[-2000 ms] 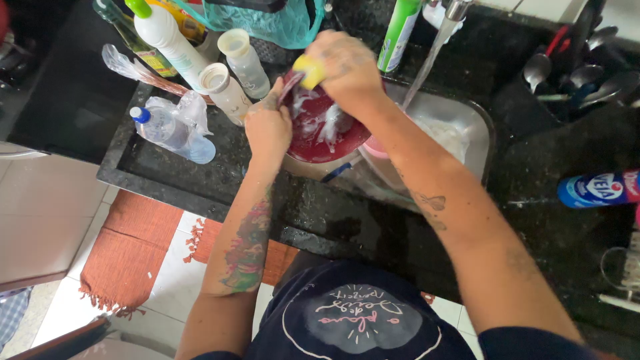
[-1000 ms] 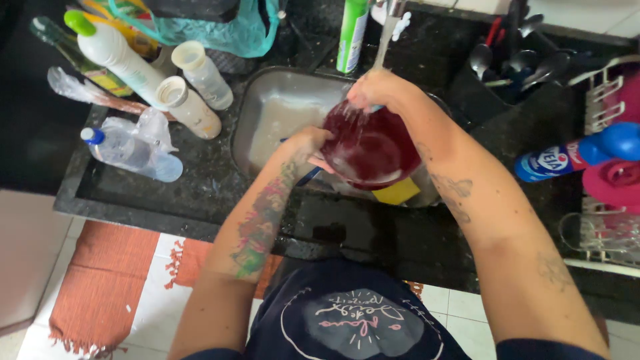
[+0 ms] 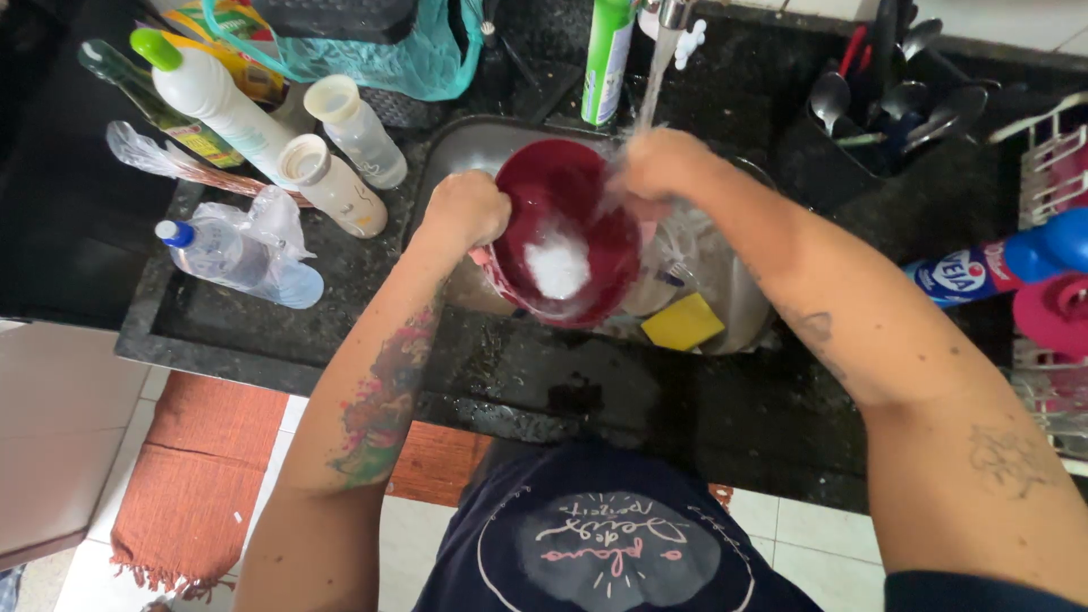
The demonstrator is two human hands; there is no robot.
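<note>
A dark red bowl (image 3: 557, 229) is tilted over the steel sink (image 3: 459, 153), with a white patch of foam or water inside it. My left hand (image 3: 476, 208) grips the bowl's left rim. At the bowl's right side, my right hand (image 3: 659, 174) is blurred under water running from the faucet (image 3: 674, 13); whether its fingers hold the rim cannot be seen. A yellow sponge (image 3: 683, 322) lies at the sink's front edge, right of the bowl. Behind it in the basin are clear dishes, partly hidden by the bowl and my right arm.
Left of the sink stand plastic bottles (image 3: 340, 183), with a blue-capped bottle (image 3: 238, 259) lying nearby. A green can (image 3: 608, 64) is behind the sink. A utensil holder (image 3: 884, 140), a blue cleaner bottle (image 3: 1003, 255) and a wire dish rack (image 3: 1054, 170) are at the right.
The yellow sponge was in my right hand two seconds ago; now it lies in the sink. My right hand has moved under the faucet stream. The bowl's inside shows in a different tilt.
</note>
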